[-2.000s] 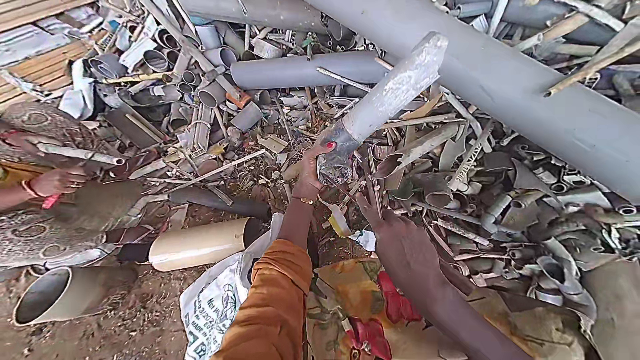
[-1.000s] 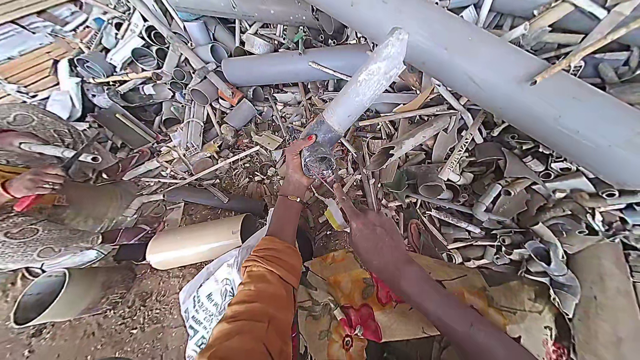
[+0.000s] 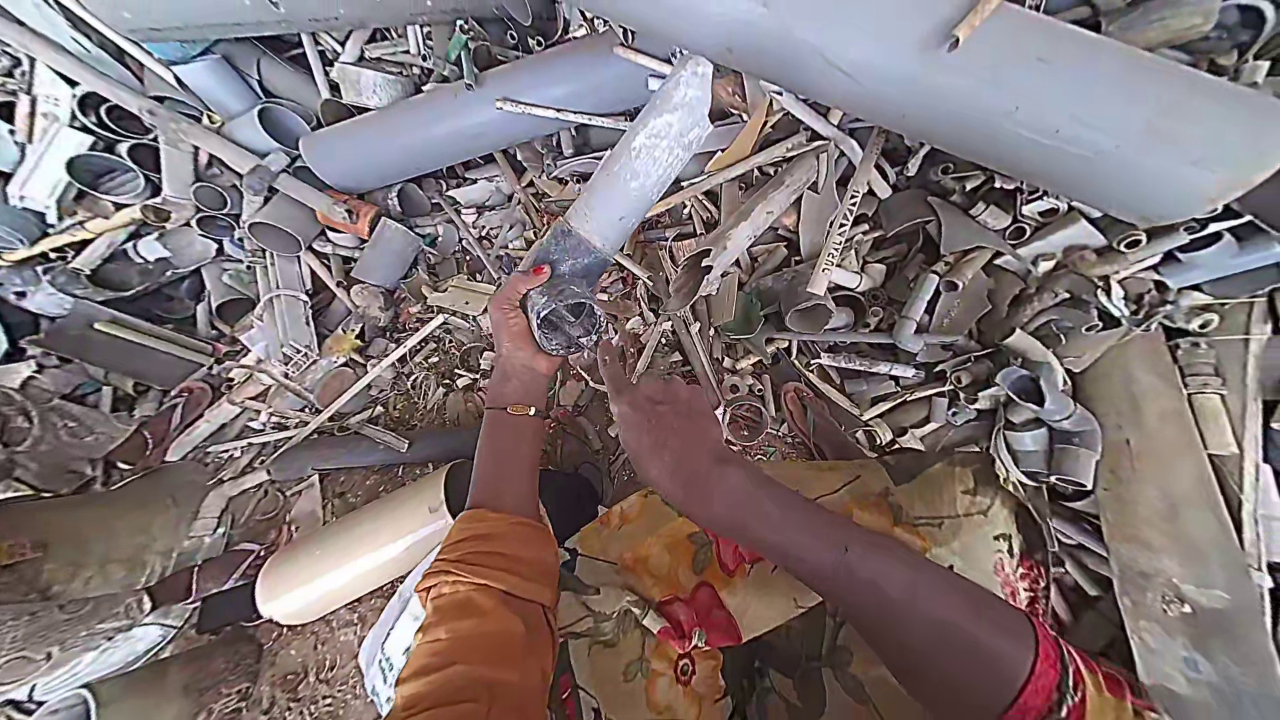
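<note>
My left hand (image 3: pixel 518 325) grips the dark lower end of a short grey plastic pipe (image 3: pixel 640 165), its thumb along the side. The pipe slants up to the right, its upper part whitish and scuffed, and its open dark mouth (image 3: pixel 568 322) faces me. My right hand (image 3: pixel 655 415) is just right of and below that mouth, fingertips close to the rim; whether it touches the rim or holds something small is unclear. Below my forearms lies a flowered cloth (image 3: pixel 700 610).
Large grey pipes (image 3: pixel 960 90) cross the top, above a heap of plastic pipe scraps (image 3: pixel 800 290). A cream pipe (image 3: pixel 350 550) lies at lower left beside a white sack (image 3: pixel 395 640). A flat grey sheet (image 3: pixel 1165 520) stretches down the right side.
The pipe's dark mouth has turned towards me since two seconds ago. Another person's hand, seen at the left in both earlier frames, is out of view.
</note>
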